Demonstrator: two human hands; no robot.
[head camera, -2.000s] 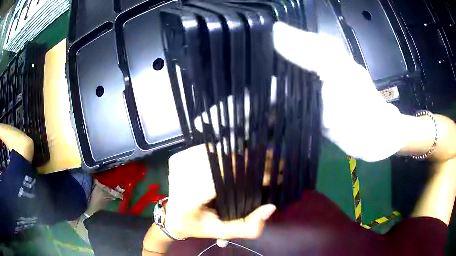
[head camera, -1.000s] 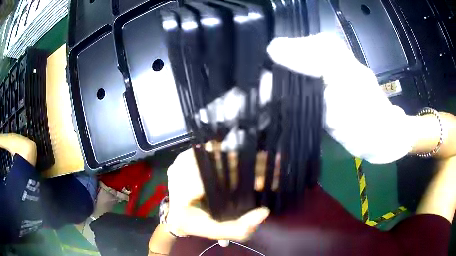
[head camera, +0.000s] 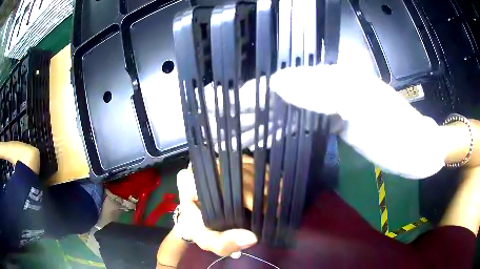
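Observation:
A fanned row of several thin black plastic frames (head camera: 226, 110) stands upright in the middle of the view, with narrow gaps between the frames. My left hand (head camera: 210, 226), bare with a bracelet or watch at the wrist, holds the row from below, its thumb across the lower ends. My right hand (head camera: 363, 115) wears an overexposed white glove and grips the row at its right side; white glove fingers also show through the gaps on the far side. A large glossy black blister tray (head camera: 113, 121) lies behind the frames, its shallow pockets having dark centre holes.
Another person's arm and dark blue shirt (head camera: 31, 210) are at lower left, near a black tray stack (head camera: 39, 115) and tan board (head camera: 66, 121). White layered stacks (head camera: 39, 23) are at upper left. Red stool parts (head camera: 142, 194) and yellow-black floor tape (head camera: 383, 205) show below.
The row has tilted and spread, so its slotted edges now face the camera with wider gaps. My gloved hand has moved slightly down and its fingertips left. My left hand has shifted slightly.

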